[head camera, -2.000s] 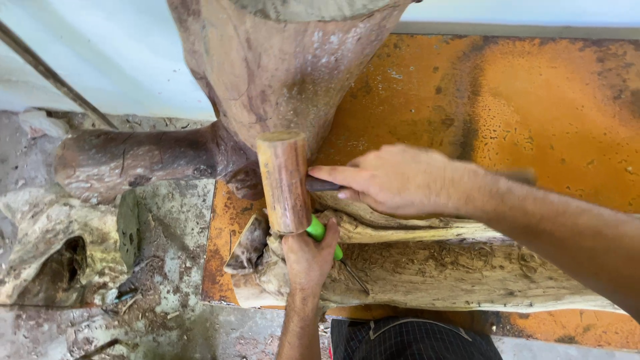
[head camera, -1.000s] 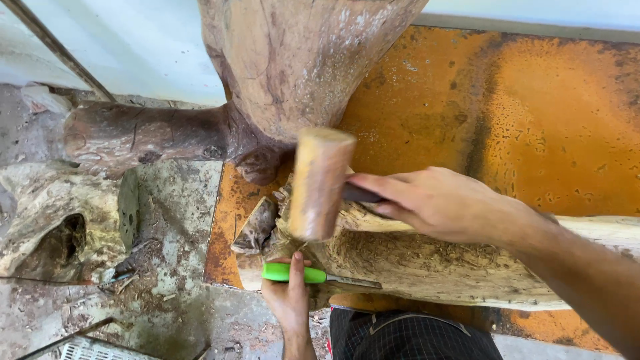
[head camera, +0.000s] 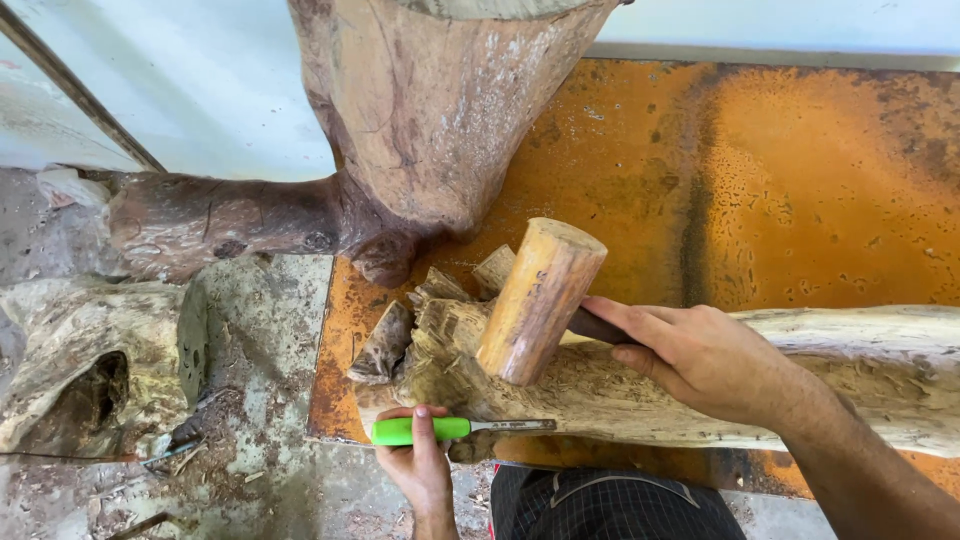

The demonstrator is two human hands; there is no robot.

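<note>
My left hand (head camera: 420, 457) grips the bright green handle of a wood chisel (head camera: 450, 430). Its steel blade points right, lying nearly level over the near edge of a long, rough log (head camera: 675, 382). My right hand (head camera: 690, 356) is closed round the dark handle of a wooden mallet (head camera: 541, 300). The mallet's cylindrical head is tilted above the log's left part, up and to the right of the chisel handle, and apart from it. Beneath the mallet the log's surface is splintered and hollowed, partly hidden by the head.
Behind the log, a large trunk piece (head camera: 427, 112) stands on the rusty orange board (head camera: 637, 187), with a thick branch (head camera: 225, 217) reaching left. A hollow log chunk (head camera: 105, 367) lies on the debris-strewn floor at left. Wood blocks (head camera: 384, 341) sit by the log's left end.
Two seconds ago the chisel slanted down to the right with the mallet head by its handle; now it lies nearly level and the mallet is apart from it.
</note>
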